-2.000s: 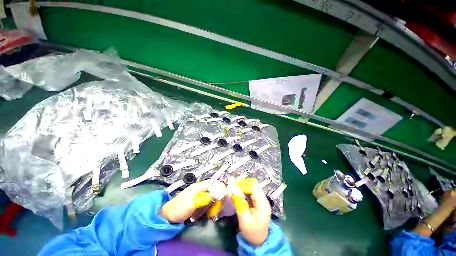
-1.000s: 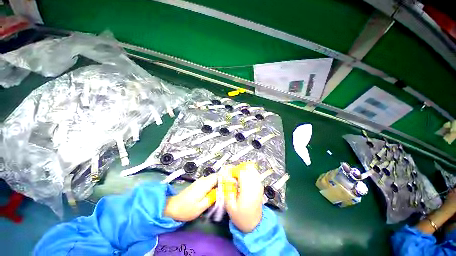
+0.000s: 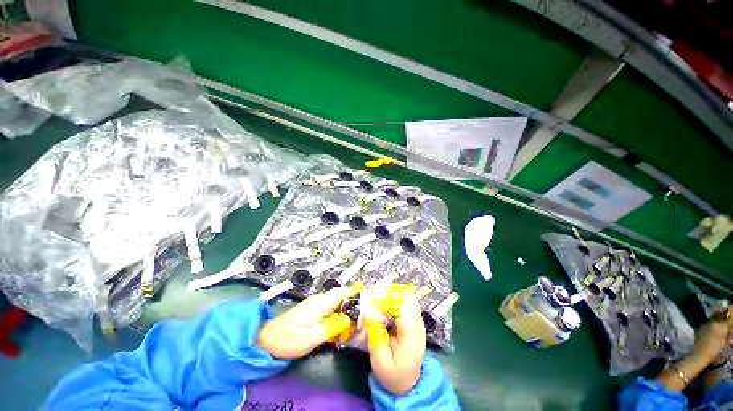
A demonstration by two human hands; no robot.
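My left hand (image 3: pixel 305 327) and my right hand (image 3: pixel 395 337), with yellow finger cots, meet over the lower edge of a grey crinkled sheet (image 3: pixel 309 197). My left fingertips pinch a small dark module (image 3: pixel 350 308). My right fingers hold a soft white wipe (image 3: pixel 376 303) against it. The fingers hide much of the module. On the sheet lie slanting rows of round black modules (image 3: pixel 301 278) with pale flex cables.
A cloudy plastic bag (image 3: pixel 137 177) lies left. A white wipe (image 3: pixel 479 243) and bottles (image 3: pixel 553 294) in a tan box are right of the sheet. Yellow finger cots (image 3: pixel 378 162) lie near the rail. A neighbour's hands (image 3: pixel 711 337) work beside another module sheet (image 3: pixel 599 301) at far right.
My hands have turned from an upright pinch around the white wipe, and the dark module now shows between them. The view has shifted slightly.
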